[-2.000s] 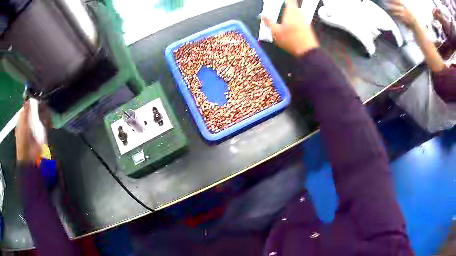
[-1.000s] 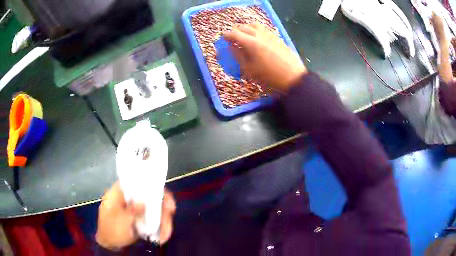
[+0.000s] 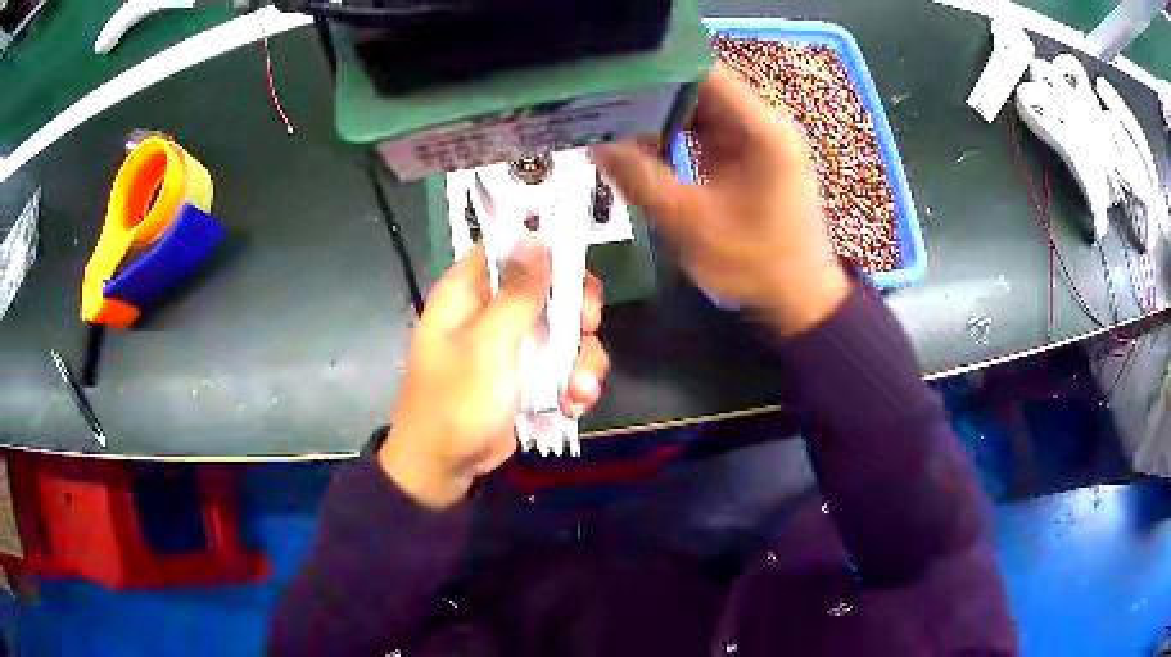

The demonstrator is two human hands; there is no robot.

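Observation:
A white handle housing [image 3: 555, 308] lies with its wide head over the press base plate [image 3: 619, 229], under the green bench press [image 3: 514, 96]. Its toothed tail points toward me. My left hand [image 3: 482, 359] is closed around the housing's narrower part. My right hand [image 3: 751, 205] is blurred, beside the housing head at the right of the press; its thumb side is near the plate. Whether its fingers hold a small piece cannot be told. The blue parts tray [image 3: 907, 218] with copper-coloured pieces is partly hidden behind my right hand.
An orange-yellow tape dispenser [image 3: 154, 231] with a blue part stands left of the press. A thin dark stick [image 3: 80, 398] lies near the left bench edge. White housings [image 3: 1079, 128] with thin wires lie at the right. A red stool [image 3: 103, 513] stands below the bench.
My left hand has brought the housing up from the bench's front edge to under the press. My right hand has left the tray's pieces and moved to the press's side. The view has shifted left.

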